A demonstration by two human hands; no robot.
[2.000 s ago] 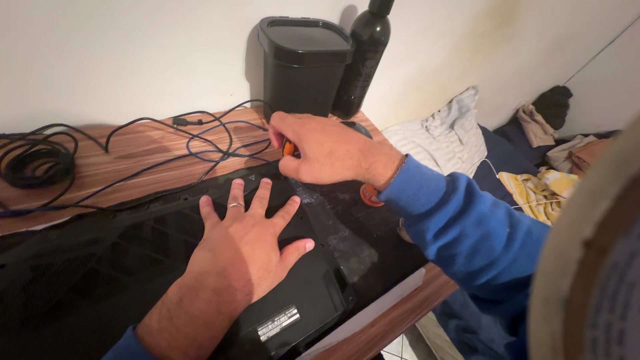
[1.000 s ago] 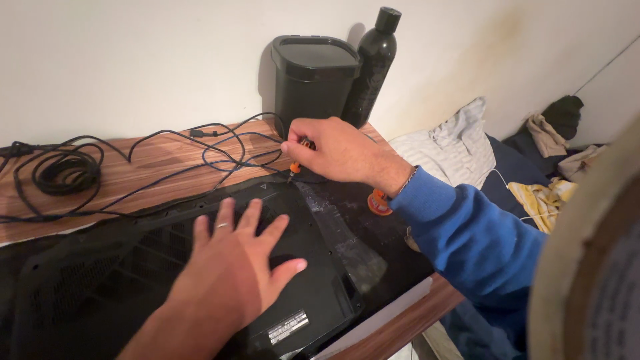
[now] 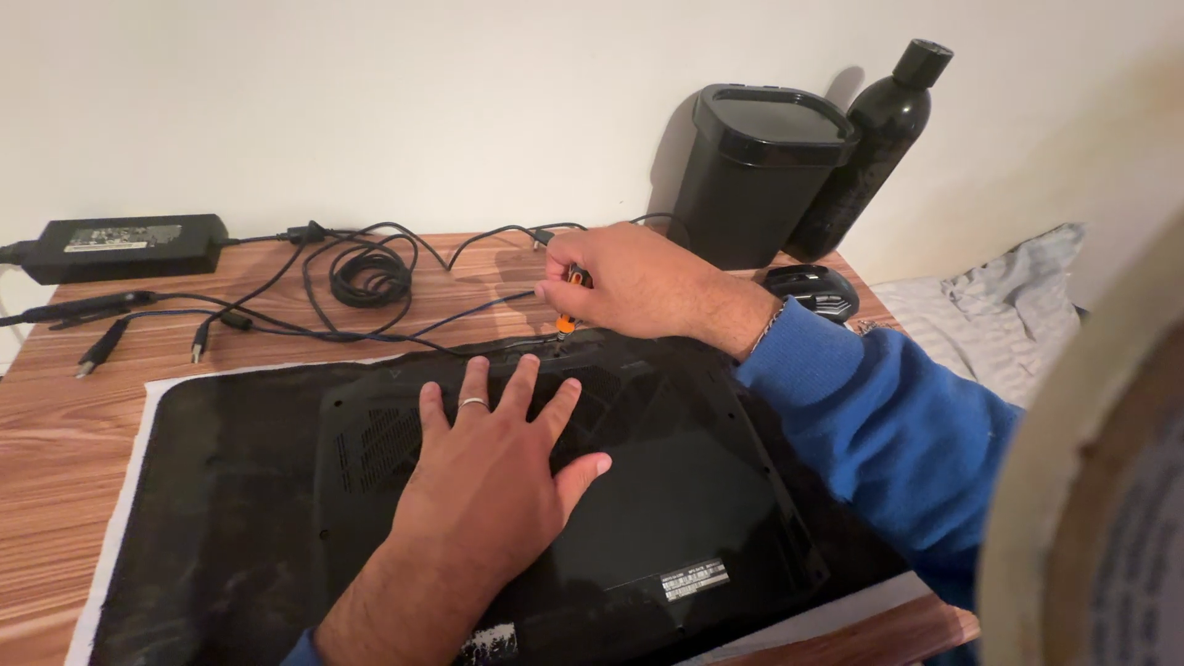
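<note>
A black laptop (image 3: 666,481) lies upside down on a dark mat (image 3: 222,499), its vented bottom cover facing up. My left hand (image 3: 490,462), with a ring on one finger, rests flat and spread on the cover and holds nothing. Above its fingertips, at the laptop's far edge, my right hand (image 3: 629,282) grips a small screwdriver with an orange and black handle (image 3: 567,322). The tool stands nearly upright, its lower end at that edge. Whether the tip sits in a screw cannot be told.
Behind the laptop lie coiled black cables (image 3: 370,277) and a power adapter (image 3: 129,248). A black lidded bin (image 3: 754,176), a black bottle (image 3: 869,148) and a computer mouse (image 3: 809,291) stand at the back right. A large round object (image 3: 1036,462) blocks the right edge.
The view has swung left. My right hand with the screwdriver has moved left along the laptop's far edge, from near its corner. My left hand has stayed spread on the cover.
</note>
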